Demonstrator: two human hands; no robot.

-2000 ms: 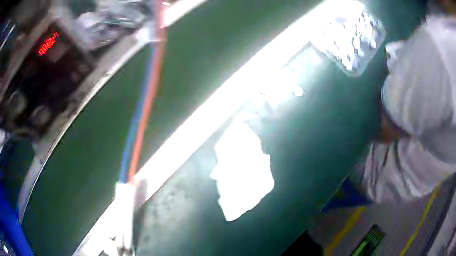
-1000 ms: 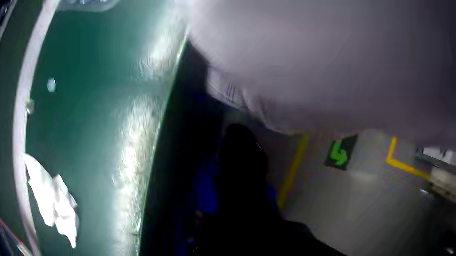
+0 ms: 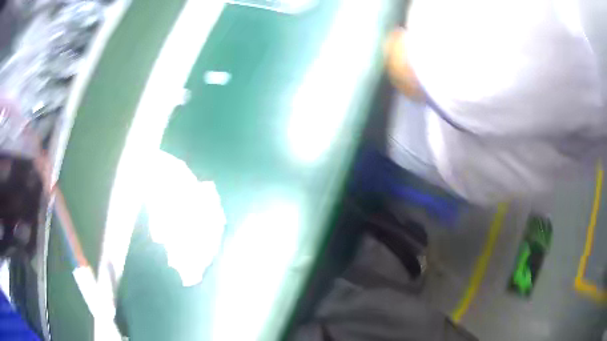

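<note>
A crumpled white wipe (image 3: 186,220) lies on the green bench (image 3: 259,126), left of centre. A small white piece (image 3: 217,78) lies on the bench above it. The white-barrelled tool (image 3: 94,303) is at the lower left, over the pale rail, with a reddish hose (image 3: 70,233) running up from it. Its tips are not clear. Neither of my hands can be seen. The view is blurred and overexposed.
A coworker in a white shirt (image 3: 506,86) is close at the upper right. Clear shiny bags (image 3: 50,60) lie at the upper left, above a dark box (image 3: 20,200). A blue bin edge (image 3: 14,320) shows at lower left. Yellow lines (image 3: 482,266) and a green floor sign (image 3: 530,256) are at the right.
Since one second ago, the view has swung back left. The wipe sits further right in the picture, and the tool, hose and shiny bags show again. The coworker fills less of the picture.
</note>
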